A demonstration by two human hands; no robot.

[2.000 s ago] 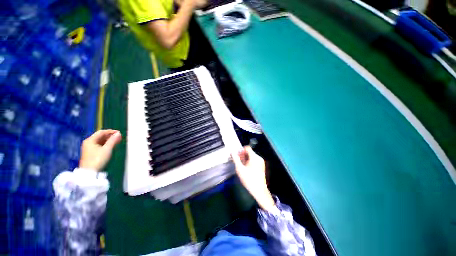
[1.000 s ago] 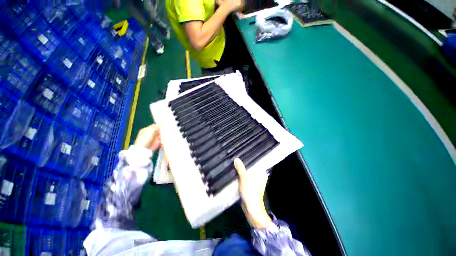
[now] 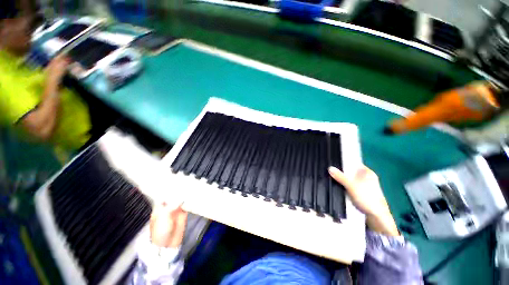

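A white foam sheet (image 3: pixel 279 234) carries a row of long black ribbed strips (image 3: pixel 257 158) side by side, their knobbed ends toward me. My left hand (image 3: pixel 168 224) is at the sheet's near left edge, slightly blurred, its fingers under the edge. My right hand (image 3: pixel 361 195) holds the sheet's right side, thumb on top by the last strip. The sheet is held tilted over the front edge of the teal bench mat. A second filled sheet (image 3: pixel 125 150) lies lower at the left, partly behind my left hand.
An orange electric screwdriver (image 3: pixel 446 108) hangs at the right above the teal mat (image 3: pixel 195 72). A pale screw feeder (image 3: pixel 446 203) stands below it, dark bits beside it. A person in yellow (image 3: pixel 33 100) is at far left. A pale ring-shaped roll (image 3: pixel 123 67) lies on the bench.
The held sheet has moved from above the stack at the bench's side to the bench edge and turned. The view has swung right, bringing in the screwdriver and feeder.
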